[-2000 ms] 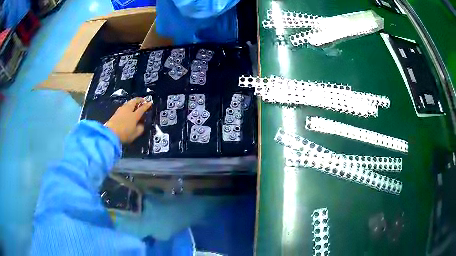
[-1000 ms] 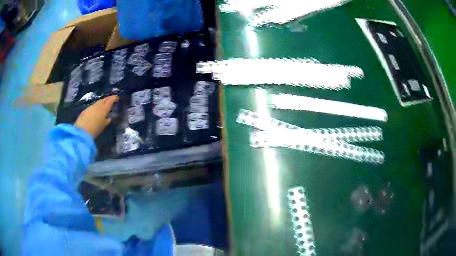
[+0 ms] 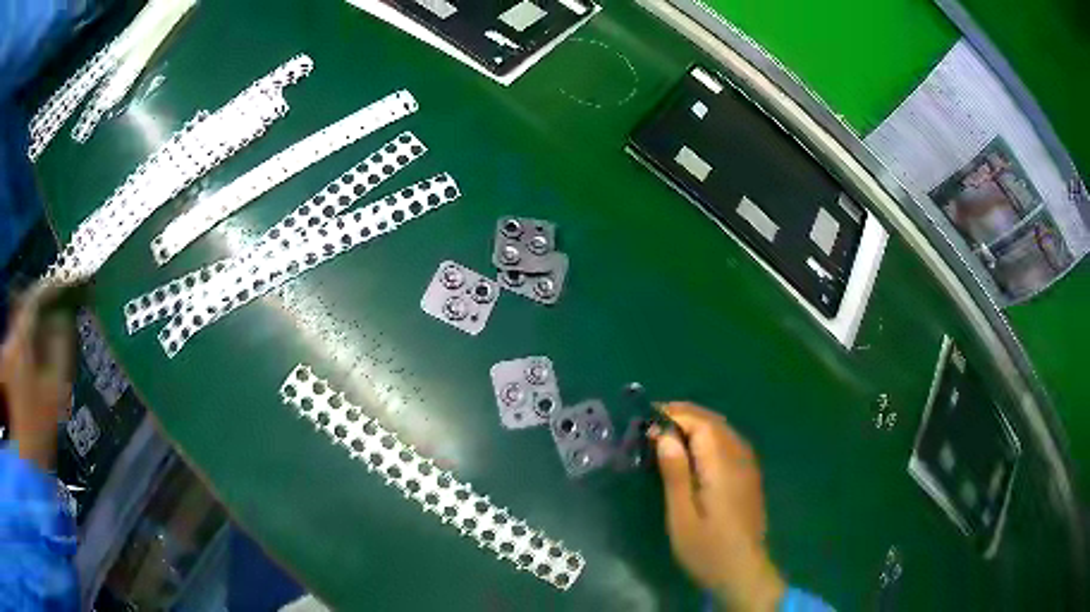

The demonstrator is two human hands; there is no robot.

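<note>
Grey lens covers with raised rings lie on the green bench: one alone [image 3: 460,297], an overlapping pair [image 3: 526,245], and two more [image 3: 525,392] [image 3: 581,438] nearer my right hand. My right hand [image 3: 715,502] is at the lower centre-right, fingers closed around a thin dark tool, apparently tweezers [image 3: 686,445]. A blurred cover-like piece [image 3: 634,442] is at its fingertips; contact is unclear. My left hand [image 3: 38,377] is blurred at the left edge, over the bench rim near the black tray of covers [image 3: 90,412]; its grip is unclear.
A perforated white strip [image 3: 430,478] lies near me. Crossed strips [image 3: 293,257], a narrower strip [image 3: 287,177] and piled strips [image 3: 179,179] lie at the left. Black panels [image 3: 753,197] [image 3: 490,30] [image 3: 966,448] lie along the far rim. An instruction sheet [image 3: 986,179] is beyond it.
The view has swung right from the tray to the bench. My right hand and the grey covers near it now show clearly. My left hand, earlier over the tray, is at the left edge.
</note>
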